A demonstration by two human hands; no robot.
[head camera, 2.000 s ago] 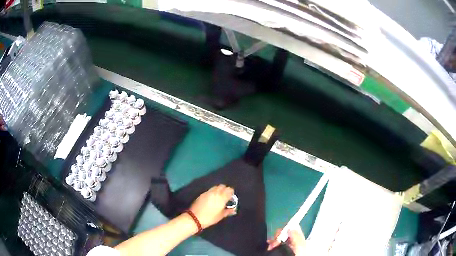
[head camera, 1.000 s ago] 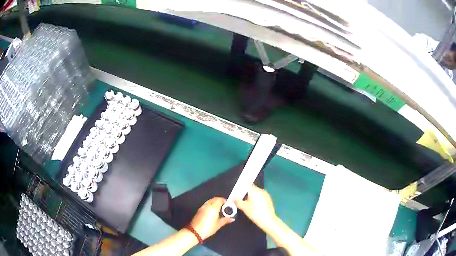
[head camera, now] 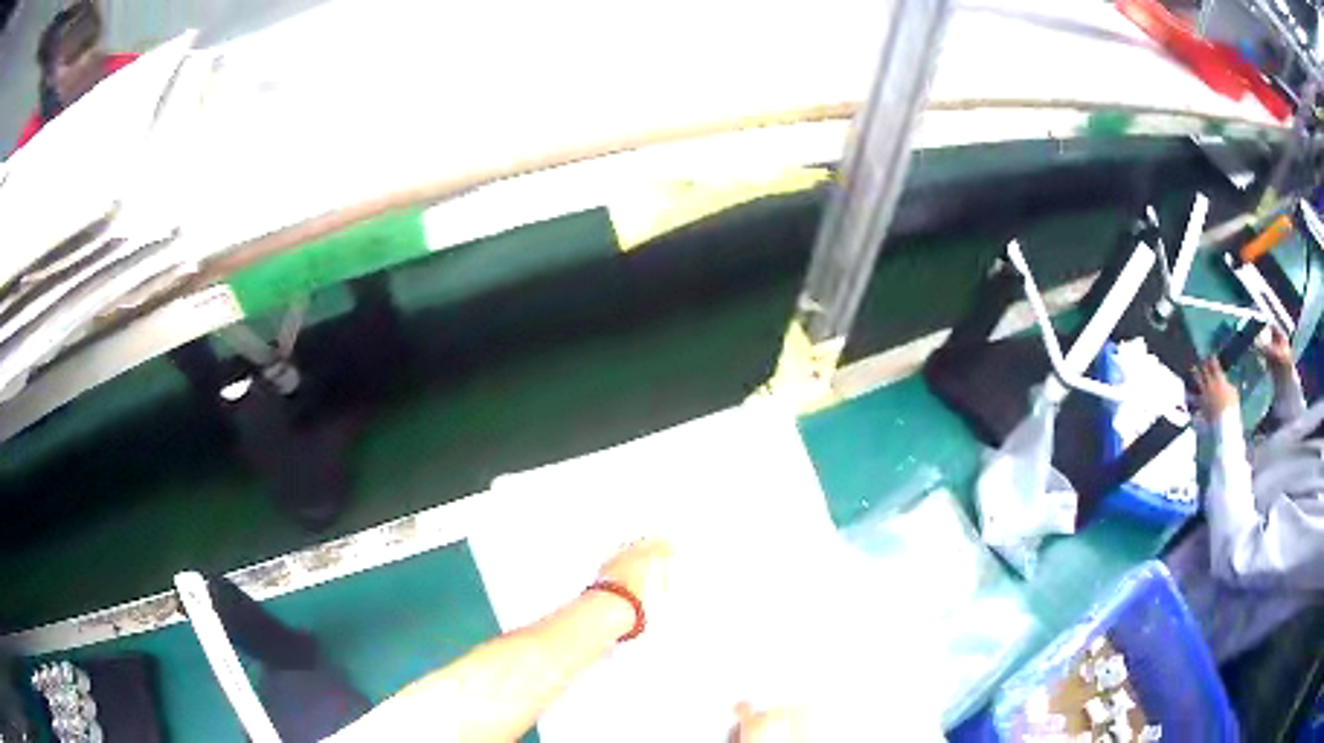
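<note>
My left hand (head camera: 636,569), with a red bracelet at the wrist, is over the white stack (head camera: 537,508). Its fingers blend into the bright white, so I cannot tell whether they hold anything. My right hand (head camera: 767,723) is over the same stack at the bottom edge, mostly cut off; its grip is unclear. A white blade (head camera: 225,661) lies on the black fixture (head camera: 308,690) at the lower left, running off the bottom edge. The fixture's hub seat is out of view.
A hub tray (head camera: 124,697) is at the lower left. A metal post (head camera: 871,174) rises behind the stack. Clear plastic bags (head camera: 1024,494) and blue bins (head camera: 1198,653) are at the right. Another worker's sleeve (head camera: 1263,494) is beside white-armed units at the far right.
The view has swung right. Both hands have left the fixture and are over the white stack. The blade they held against the hub now lies on the fixture.
</note>
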